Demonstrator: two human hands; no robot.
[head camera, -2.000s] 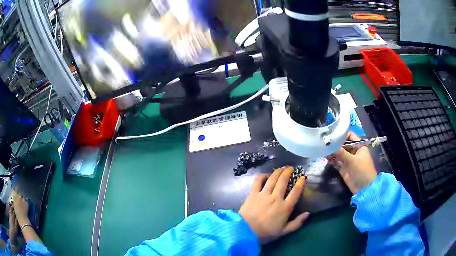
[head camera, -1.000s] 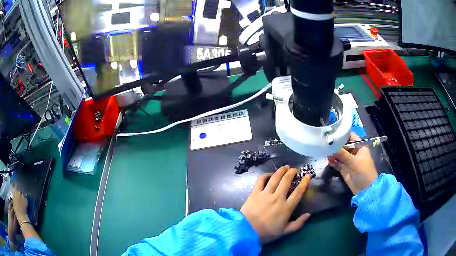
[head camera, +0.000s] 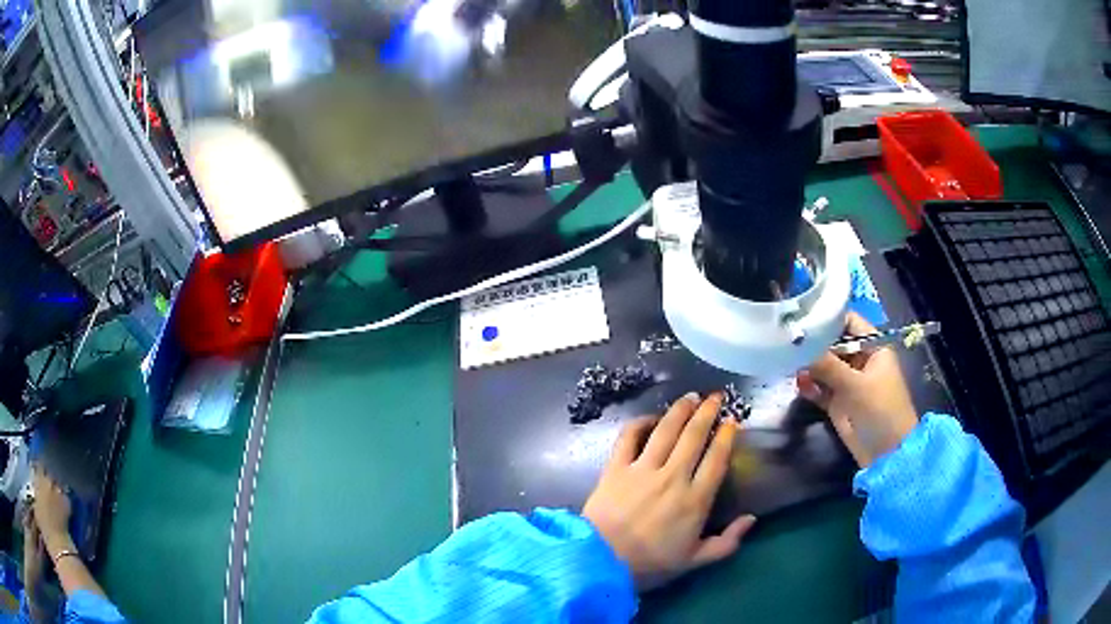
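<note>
A loose pile of small dark and silver components (head camera: 609, 388) lies on the black inspection mat (head camera: 524, 451). A second small cluster of components (head camera: 735, 405) lies at the fingertips of my left hand (head camera: 664, 494), which rests palm down on the mat with fingers apart. My right hand (head camera: 863, 393) holds silver tweezers (head camera: 887, 340) crosswise beside the ring light (head camera: 743, 347). The ring light hides part of its fingertips and the spot under the lens. The video microscope (head camera: 755, 159) stands over the mat.
A label card (head camera: 536, 335) lies at the mat's upper left. Black gridded trays (head camera: 1023, 317) stand at the right. Red bins stand at the left (head camera: 232, 327) and right rear (head camera: 928, 156). A monitor (head camera: 390, 98) stands behind. Another person's hand (head camera: 51, 510) shows at far left.
The cluster at my left fingertips looks smaller and its fingers have shifted slightly over it. The magnified parts on the monitor have changed to a blurred view. My right hand has barely moved.
</note>
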